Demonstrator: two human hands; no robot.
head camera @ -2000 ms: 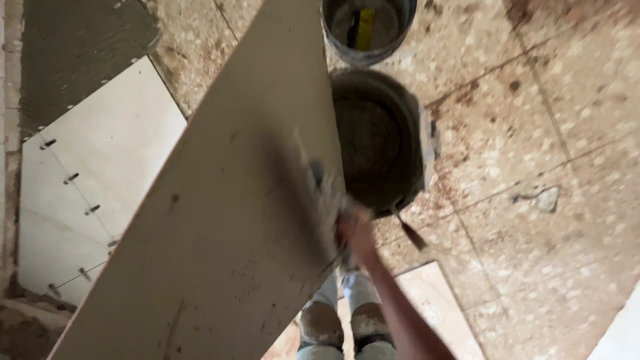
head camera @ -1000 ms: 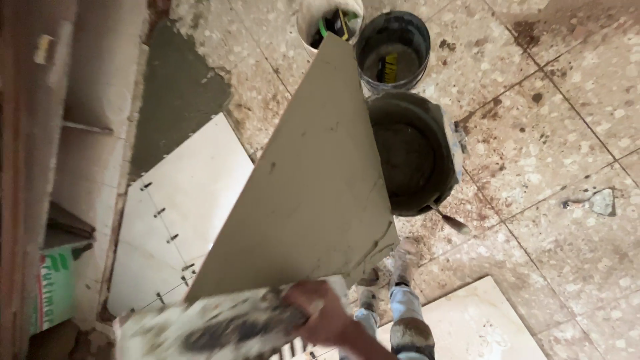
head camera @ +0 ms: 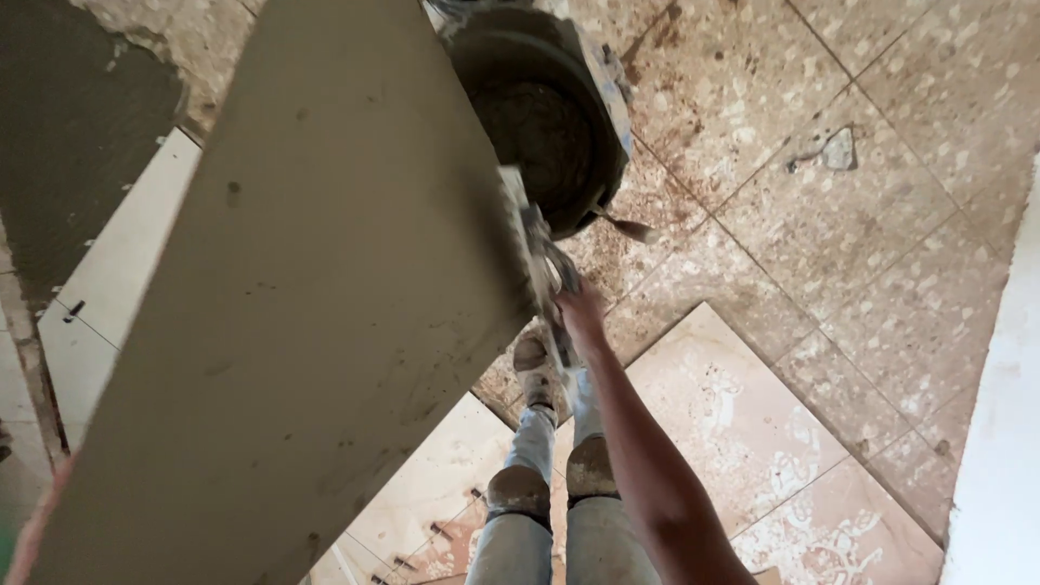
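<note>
A large tile, its visible face covered with grey-brown mortar, is tilted up across the left and middle. My right hand grips a plastering trowel by its handle, the blade edge-on at the tile's right edge. At the far lower left part of my left arm shows at the tile's edge; the left hand is mostly hidden there, so its grip cannot be told. Behind the tile's upper right edge stands a black bucket with mortar inside.
A small trowel lies on the old speckled floor. A brush-like tool leans at the bucket. Laid pale tiles with black spacers are at left and below, beside spread grey mortar. More large tiles lie right of my legs.
The trowel, low across the tile's bottom end one second ago, is now at its right edge with my right hand. The view has shifted.
</note>
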